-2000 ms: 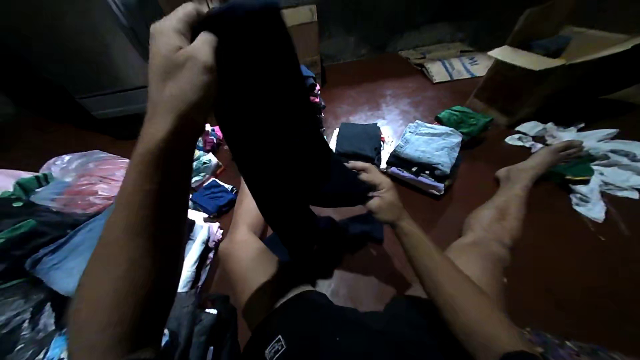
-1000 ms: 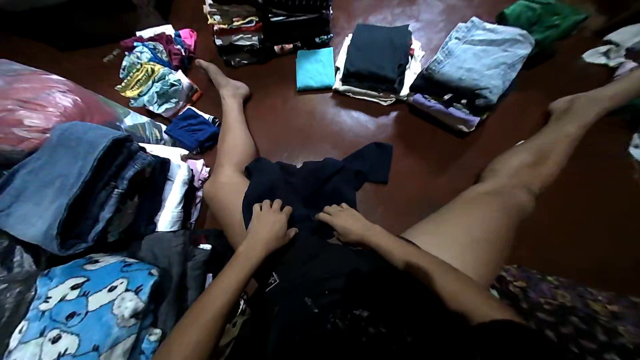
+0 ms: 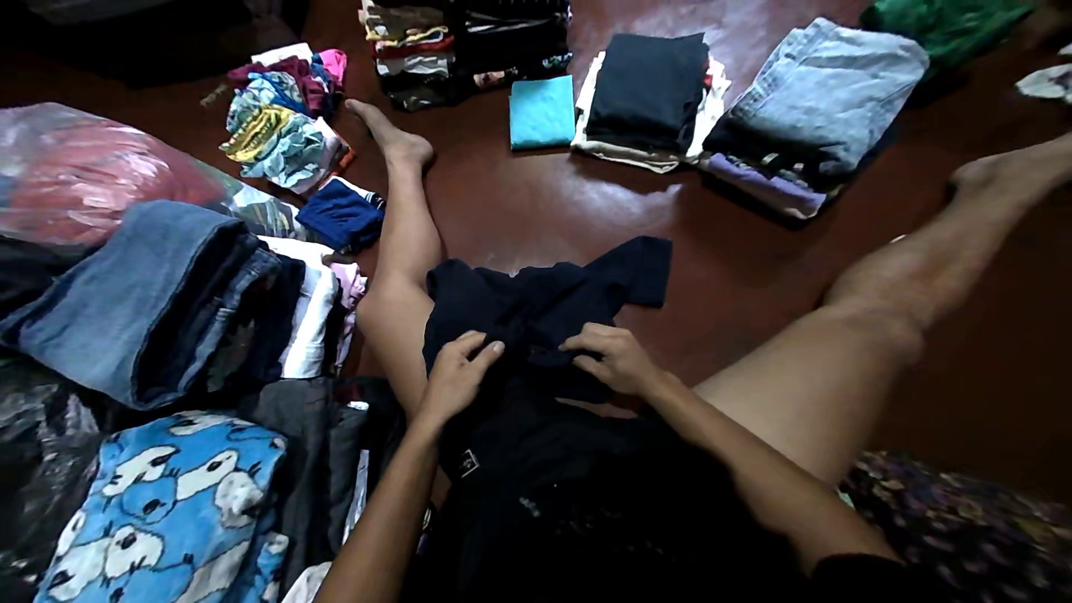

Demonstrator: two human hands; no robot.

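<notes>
A dark navy garment [image 3: 536,306] lies rumpled between my legs, one sleeve-like part stretched out to the right on the red floor. My left hand [image 3: 459,368] rests at its near left part, thumb and fingers pinching or touching the cloth. Opposite it, my right hand [image 3: 607,356] has its fingertips on the near right part, with cloth at the fingers. How firmly either hand grips is hard to tell against the dark fabric. Black shorts [image 3: 502,469] cover my lap just below the garment.
Folded jeans [image 3: 126,293] and a blue patterned fabric [image 3: 167,502] lie at left. Ahead are a turquoise folded cloth [image 3: 542,113], a stack topped by black cloth [image 3: 649,88] and one topped by light denim [image 3: 825,100]. Small garments [image 3: 285,126] are heaped beyond a blue folded cloth [image 3: 342,213].
Two seconds ago the dark garment was held up by my raised left hand; now it lies low between my legs. Since one second ago, my hands have shifted only slightly on it. The view has tilted down.
</notes>
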